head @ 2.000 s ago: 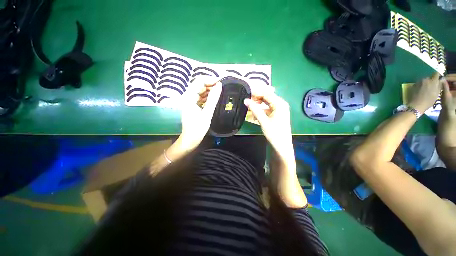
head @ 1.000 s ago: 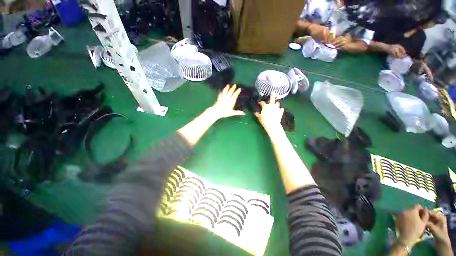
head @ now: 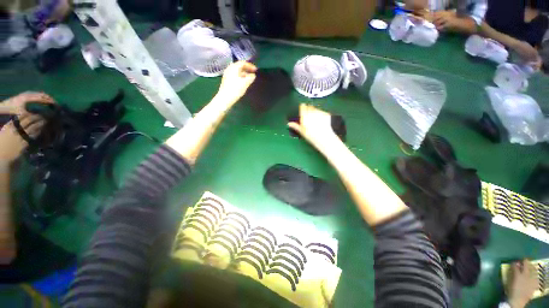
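Note:
Black oval bases [head: 289, 182] lie overlapping on the green table beyond the white and yellowish sheets [head: 256, 243] with rows of black crescents. My left hand [head: 236, 81] is stretched forward, fingers bent, beside a blurred dark part [head: 268, 89]; whether it touches or holds that part is unclear. My right hand [head: 314, 124] is over another black part [head: 337, 126], just in front of a white fan head [head: 317, 76]. The palm hides its grip.
Clear plastic bag [head: 407, 105] at far right centre; pale perforated rail [head: 135, 60] slanting at left. Black parts pile up on the left [head: 78, 150] and right [head: 445, 207]. Other people's hands show at left [head: 24, 120], lower right [head: 522, 281] and far right.
My left hand has moved farther out and left, its spread fingers now bent. My right hand is slightly nearer me. Black oval bases now show between my arms. Another person's hands appear at left.

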